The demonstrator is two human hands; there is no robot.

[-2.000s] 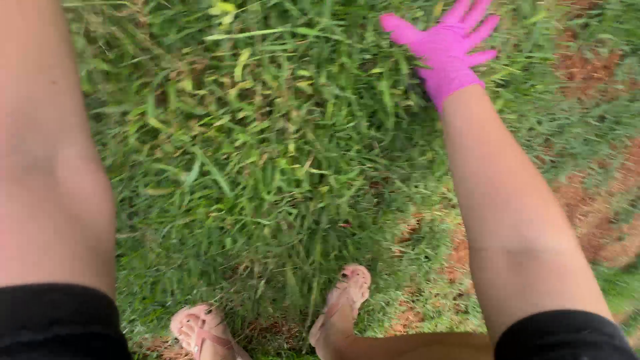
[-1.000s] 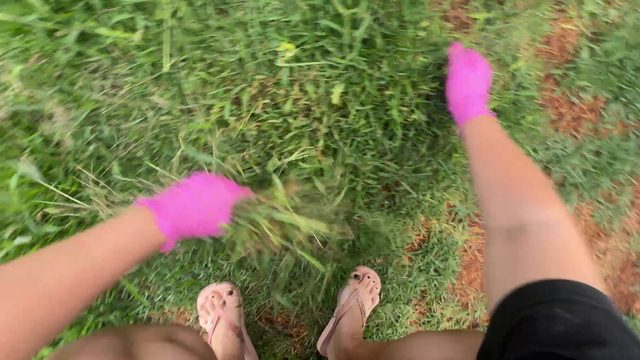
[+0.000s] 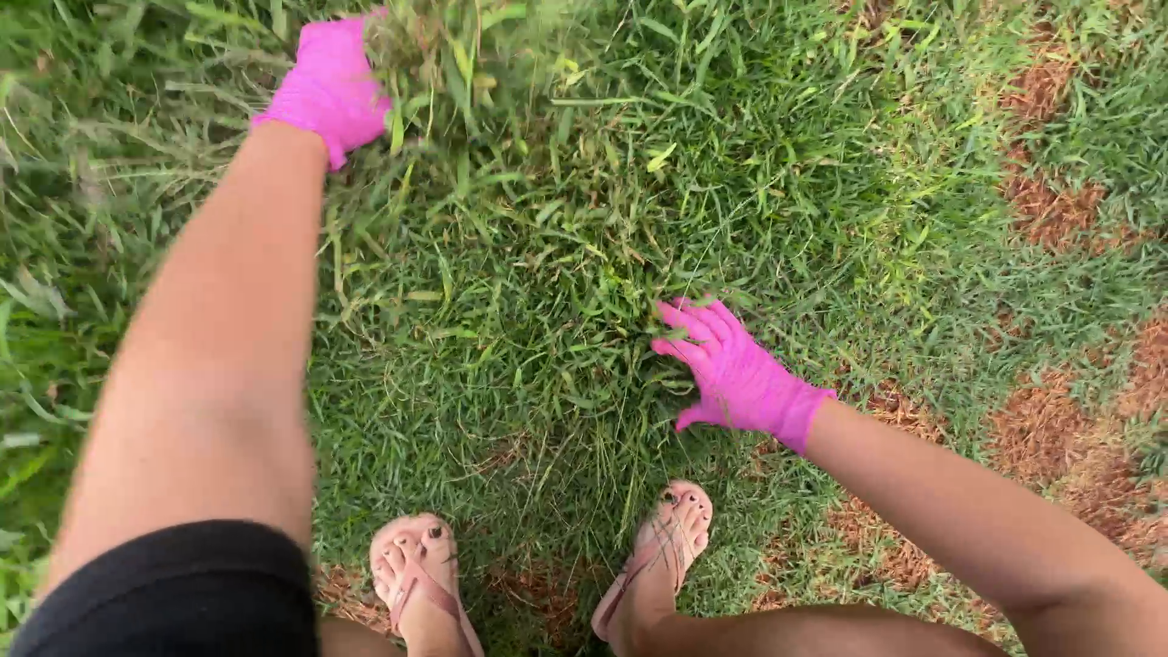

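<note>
My left hand (image 3: 330, 89), in a pink glove, is at the upper left over long grass (image 3: 456, 82). Its fingers look curled toward blurred blades and stems at its right side; whether it grips them is not plain. My right hand (image 3: 730, 370), also in a pink glove, rests with spread fingers on a pile of loose-looking green grass (image 3: 584, 319) near the middle. A few thin blades lie over its fingertips, and nothing is gripped in it.
My feet in pink flip-flops (image 3: 429, 589) stand at the bottom. Patches of reddish-brown dry ground cover (image 3: 1040, 424) show among short grass on the right. Taller grass grows along the left edge (image 3: 46, 365).
My left hand has moved up and away from my feet since one second ago. My right hand has come down and inward from the upper right onto the grass, its fingers now spread.
</note>
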